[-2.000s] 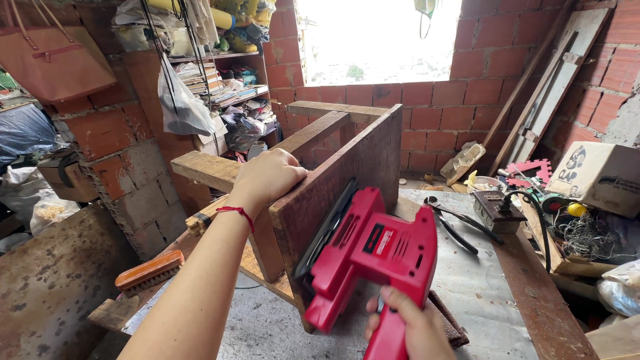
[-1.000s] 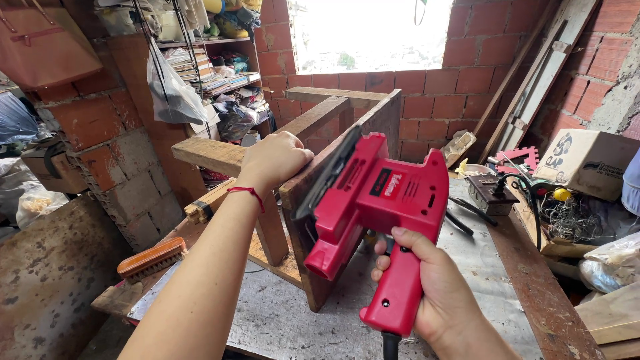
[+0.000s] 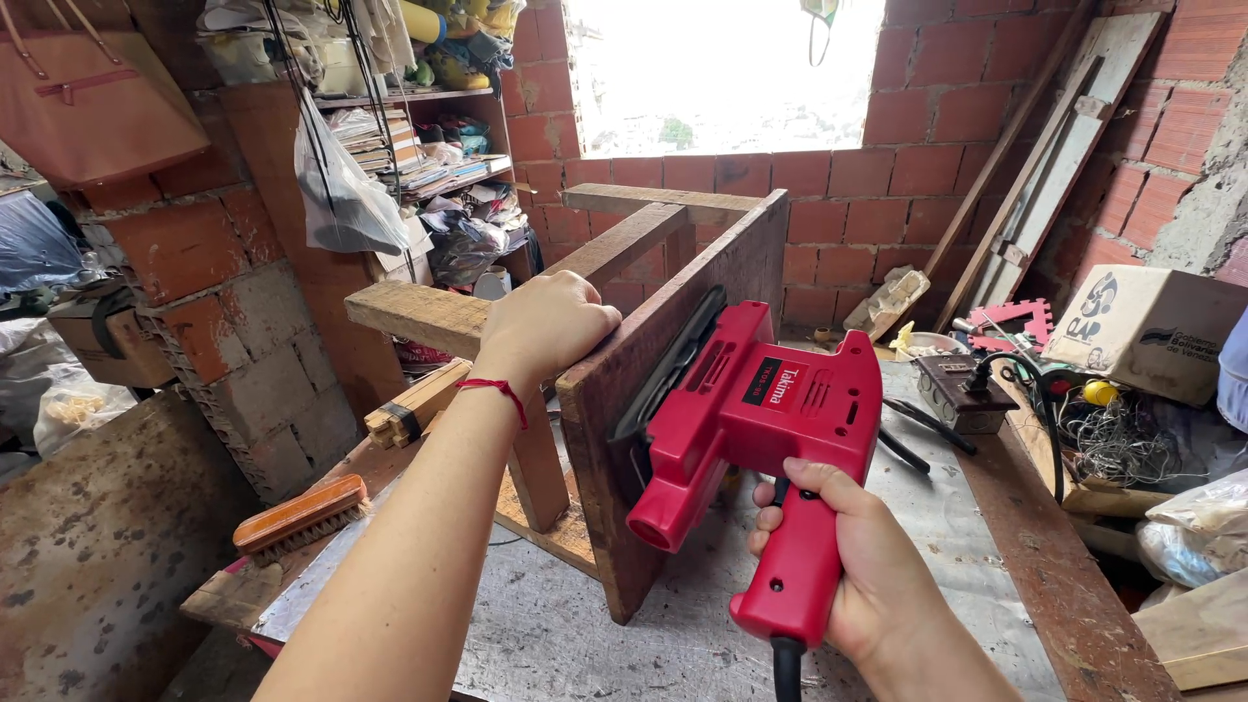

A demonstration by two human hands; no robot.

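Observation:
My right hand (image 3: 843, 546) grips the handle of a red Takima electric sander (image 3: 770, 400), its black cord hanging from the handle's end. The sander's dark flat pad lies against or very close to the face of a wooden board (image 3: 609, 468), the top of a small wooden table or stool lying on its side. My left hand (image 3: 551, 322), with a red cord bracelet, is closed over the board's upper edge near a wooden leg (image 3: 414, 312); its fingertips are hidden. The piece rests on a metal-covered workbench (image 3: 702, 643).
A wooden-backed brush (image 3: 302, 512) and strapped wooden pieces (image 3: 414, 402) lie at the left. Behind the sander are pliers-like black handles (image 3: 921, 429) and an electrical box (image 3: 960, 390) with a plugged cable. A cardboard box (image 3: 1150, 331) and tangled wire (image 3: 1121, 444) are at right.
The sander in my right hand was tilted up and away from the board's lower part one second ago; its pad now lies along the board face. My left hand has stayed on the board's edge.

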